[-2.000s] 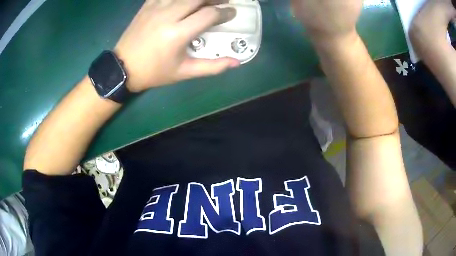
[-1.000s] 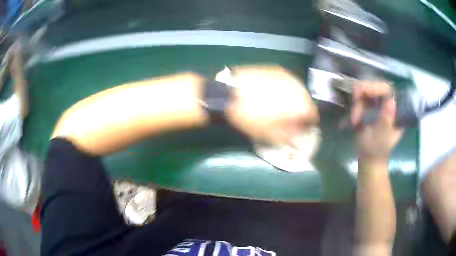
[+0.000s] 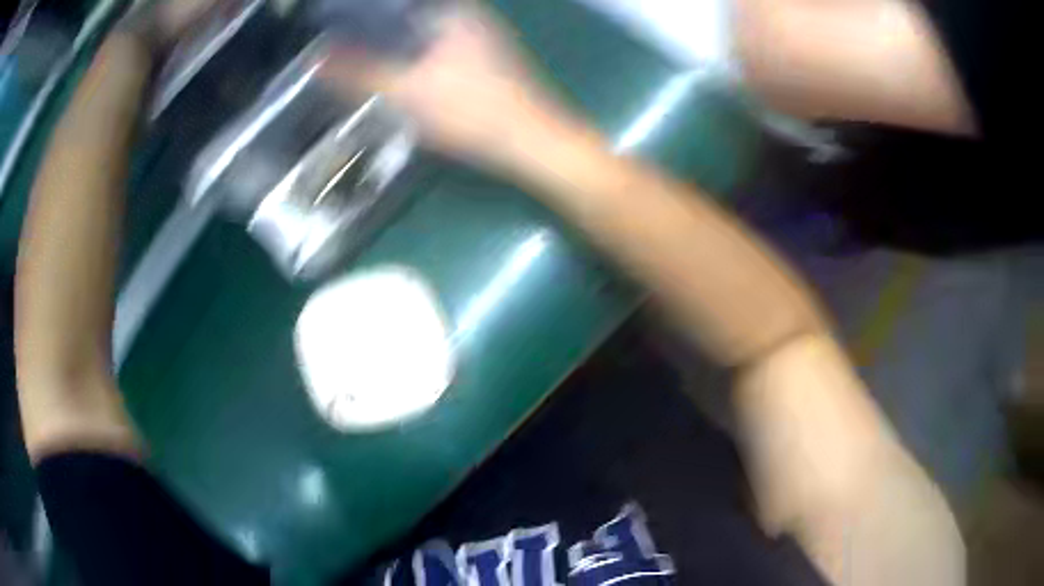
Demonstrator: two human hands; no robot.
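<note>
A white plastic housing (image 3: 376, 348) lies flat on the green bench in front of me, untouched, its upper face overexposed and without visible detail. My right hand (image 3: 441, 86) is blurred near the top, closed around a dark grey-blue tool that looks like the electric screwdriver (image 3: 372, 21), partly cut off by the top edge. My left hand (image 3: 183, 16) is at the top left, blurred and mostly cut off; its fingers and anything in them cannot be made out.
A silver and dark metal box, likely the screw feeder (image 3: 326, 189), stands beyond the housing, below my right hand. A pale strip (image 3: 155, 280) runs along the green bench (image 3: 223, 355). Another person's arm (image 3: 847, 57) is at the upper right, beside a white sheet (image 3: 681, 23).
The view has turned. My left hand has left the housing, which now lies alone on the bench, and has reached to the far side. My right hand still has the dark tool.
</note>
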